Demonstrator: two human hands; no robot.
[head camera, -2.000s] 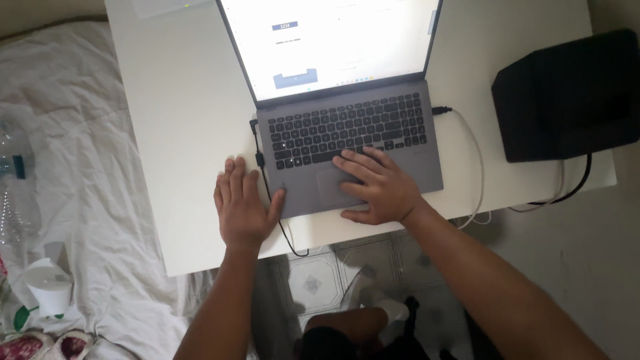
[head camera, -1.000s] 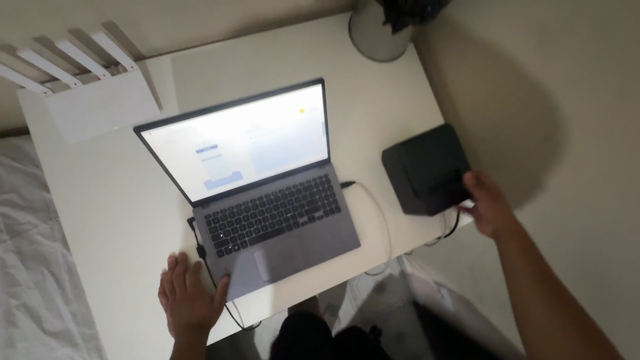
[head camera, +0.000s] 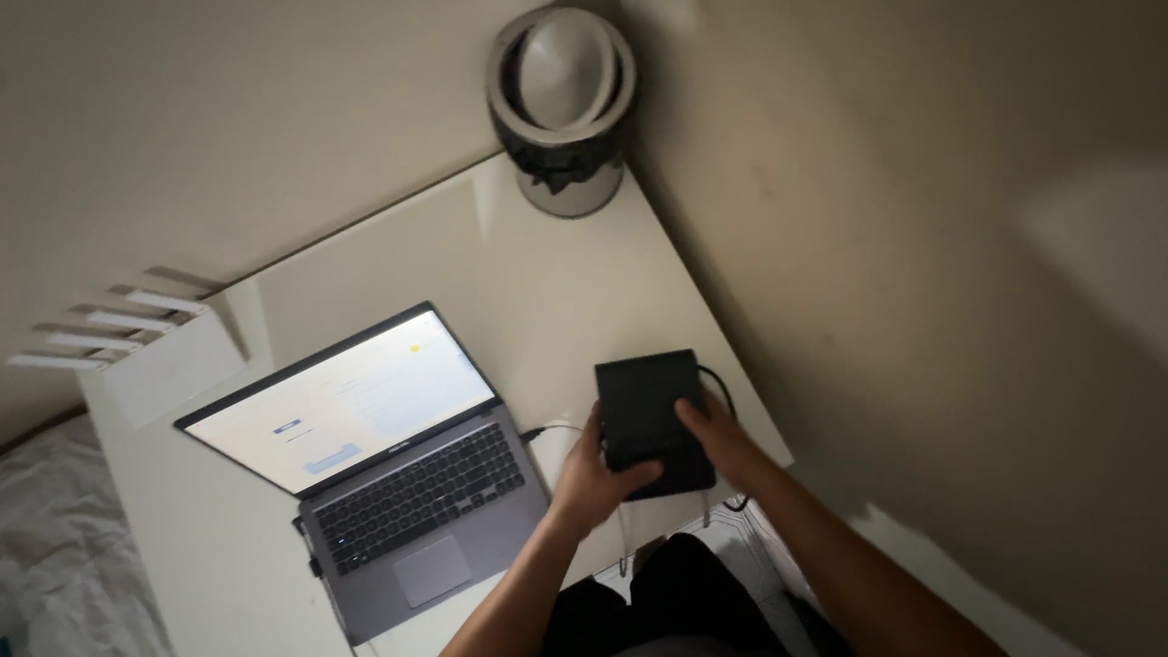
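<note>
A black box-shaped device (head camera: 650, 411) is between my two hands on the white table, right of the laptop. My left hand (head camera: 593, 479) grips its left side, the thumb lying over the near part of the top. On the opposite side my right hand (head camera: 725, 443) holds it, thumb on the top face. A black cable (head camera: 721, 381) curves out from behind the device on the right. The grey laptop (head camera: 433, 538) stands open with its screen lit, and a cable plug (head camera: 532, 435) sits in its right side.
At the table's (head camera: 511, 265) far left stands a white router (head camera: 173, 365) with several antennas. A round bin-like container with a domed lid (head camera: 566, 82) is at the far corner, close to the wall. White bedding (head camera: 64, 538) lies beyond the left edge.
My right hand went from the laptop's touchpad to the black device. My left hand has left the laptop's left edge and now holds the device too. The view has shifted strongly.
</note>
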